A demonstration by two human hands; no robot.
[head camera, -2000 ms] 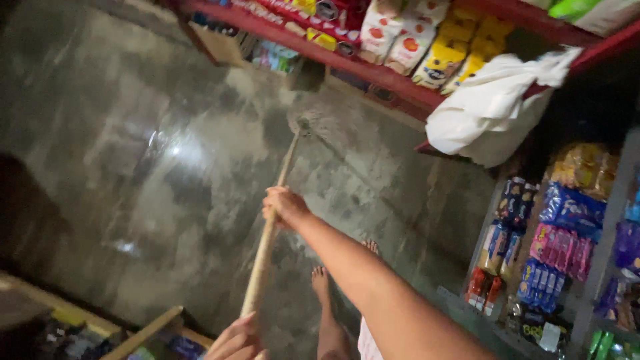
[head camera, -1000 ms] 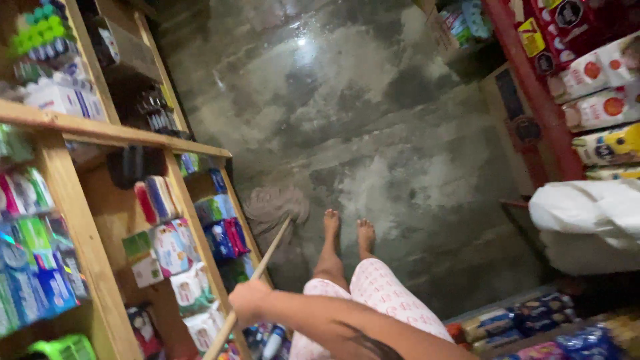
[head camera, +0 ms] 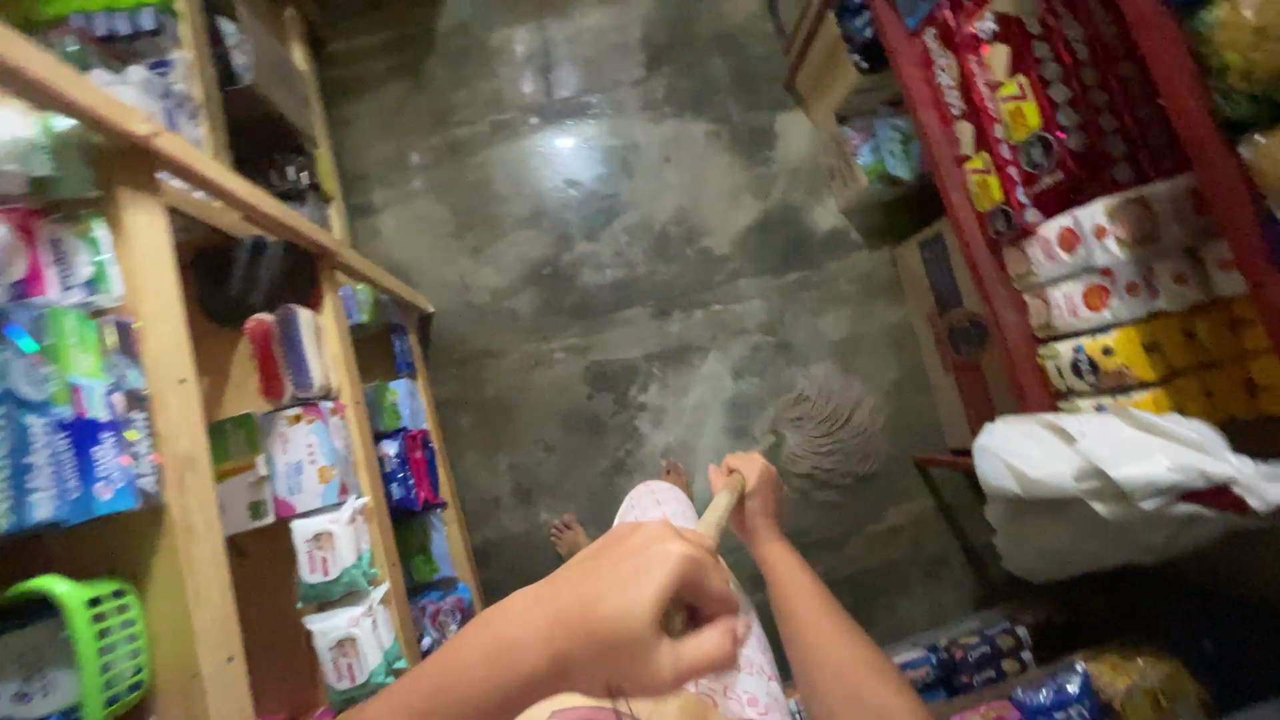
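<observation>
A wooden mop handle (head camera: 716,515) runs from close to my body down toward the floor. My left hand (head camera: 655,610) is closed around its upper end, near the camera. Lower on the handle, my right hand (head camera: 748,492) grips it. The grey string mop head (head camera: 828,425) lies spread on the wet-looking concrete floor (head camera: 600,290), just beyond my right hand and left of the red shelf. My bare feet stand on the floor left of the mop head, partly hidden by my patterned trousers.
Wooden shelves (head camera: 180,430) with packaged goods and a green plastic basket (head camera: 105,640) line the left. A red shelf (head camera: 960,220) of packets stands right, with a cardboard box (head camera: 945,330) beneath and a white plastic bag (head camera: 1110,450) at its near end. More packets (head camera: 975,655) lie lower right.
The mop head has swept from beside the left shelves, across in front of my feet, to the right side near the red shelf. Both hands now show on the handle.
</observation>
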